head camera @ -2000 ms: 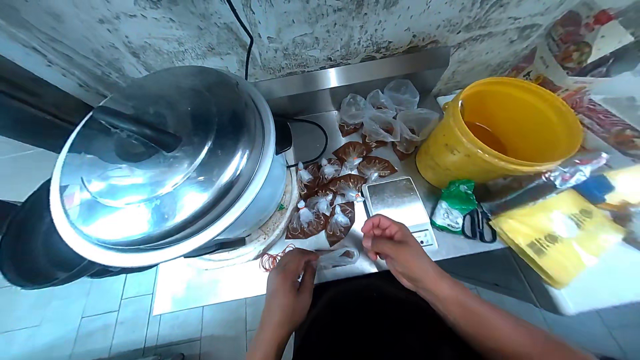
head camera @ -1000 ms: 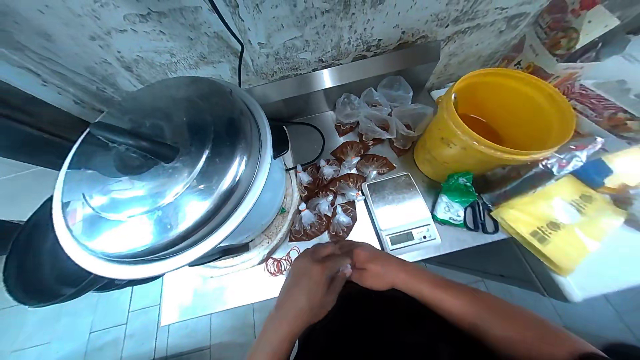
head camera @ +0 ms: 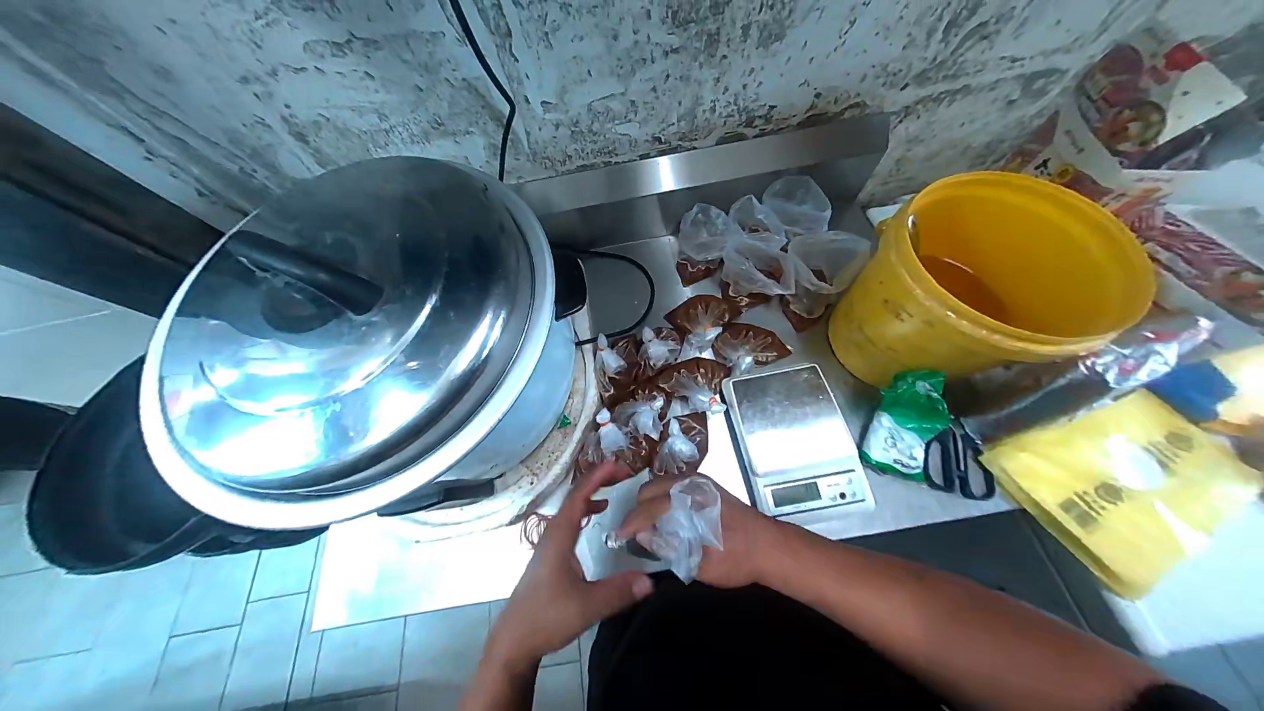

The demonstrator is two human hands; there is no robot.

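My right hand [head camera: 736, 538] grips the gathered neck of a small clear plastic bag [head camera: 688, 523], whose open top puffs out over the fingers. The lower part of this bag is partly hidden. My left hand [head camera: 558, 588] is just left of it, with thumb and fingers spread around a gap. Tied bags of reddish-brown contents [head camera: 676, 444] lie in a cluster above the hands. Several untied bags [head camera: 760, 232] stand behind them. Thin rubber bands [head camera: 534, 530] lie on the worktop beside the left hand. A digital kitchen scale [head camera: 795, 425] is above the right hand.
A large lidded cooker [head camera: 494, 385] fills the left side, with a dark pan [head camera: 99, 484] beyond it. To the right are a yellow bucket [head camera: 889, 316] holding reddish liquid, a green packet [head camera: 904, 425], black-handled scissors [head camera: 960, 462] and yellow packaging [head camera: 1126, 484]. A cable [head camera: 647, 281] curls behind.
The hands were together one second ago; now the left hand is apart from the right, its fingers spread. The clear bag's top now shows above the right hand.
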